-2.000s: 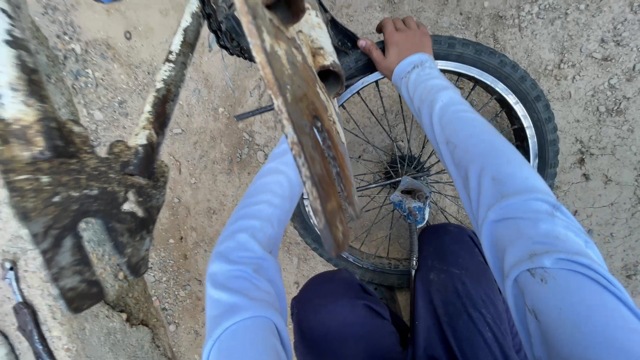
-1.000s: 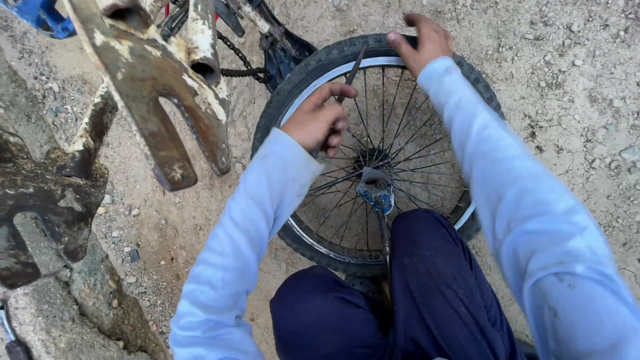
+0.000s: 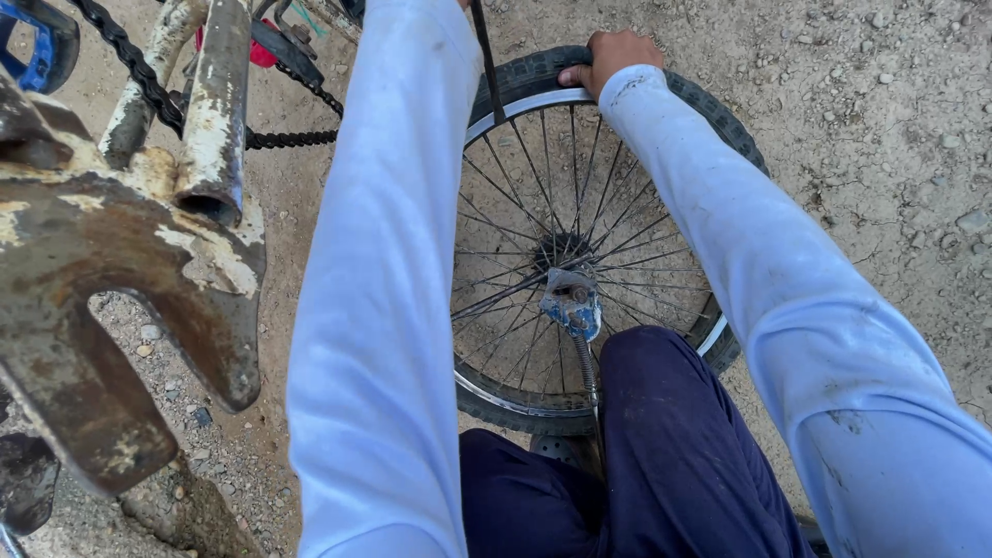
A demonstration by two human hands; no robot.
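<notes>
A bicycle wheel with a knobby black tire, a silver rim and thin spokes lies on the ground between my knees and arms. My right hand grips the tire at the top of the wheel, thumb on its inner side. At the top edge only a sliver of my left hand shows, the rest being out of frame. Right beside it, a dark flat metal bar comes down, its lower end at the rim and tire edge. A worn blue metal part with a spring and cable lies over the spokes below the hub.
A rusty, chipped-paint bicycle frame with a slotted dropout juts in at the left, close to my left sleeve. Behind it are a black chain and a blue pedal. Dirt and gravel surround the wheel.
My left hand has moved from over the spokes up to the top edge of view. My right hand, lifted near the tire one second ago, is closed on it. The view has shifted.
</notes>
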